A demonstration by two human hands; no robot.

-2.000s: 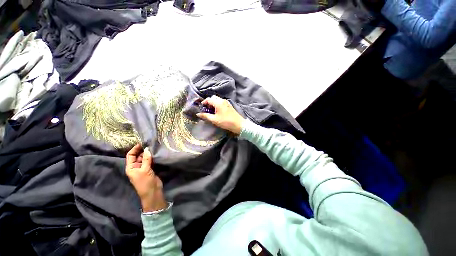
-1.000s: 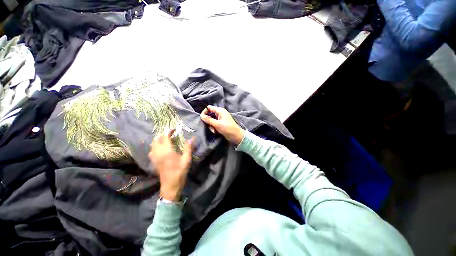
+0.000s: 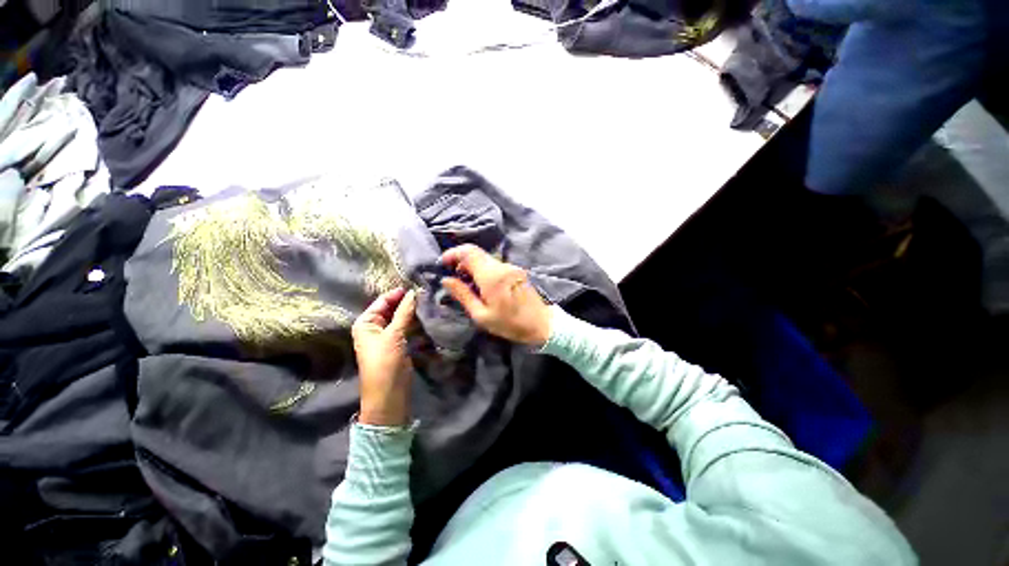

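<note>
A dark grey denim jacket [image 3: 221,387] lies over the table's near edge and towards my lap, back panel up. Yellow-green feather embroidery [image 3: 243,271] covers its upper part. My left hand [image 3: 384,354] pinches the cloth with thumb and fingertips at the right end of the embroidery. My right hand [image 3: 503,301] is just to the right, fingers curled and pointing left, close to the left fingertips. A small dark tool, possibly snips, is in the right fingers; it is mostly hidden and blends with the dark cloth.
Dark jackets with buttons [image 3: 55,332] are heaped at left, beside a pale garment pile [image 3: 50,155]. More dark garments [image 3: 221,44] lie along the far side of the white table [image 3: 487,122]. A person in blue [image 3: 896,100] stands at right. Something blue [image 3: 808,387] is below the table.
My left hand has moved right from the left feather's lower end to the right embroidery and pinches cloth there. My right hand has shifted slightly down. The person in blue has moved.
</note>
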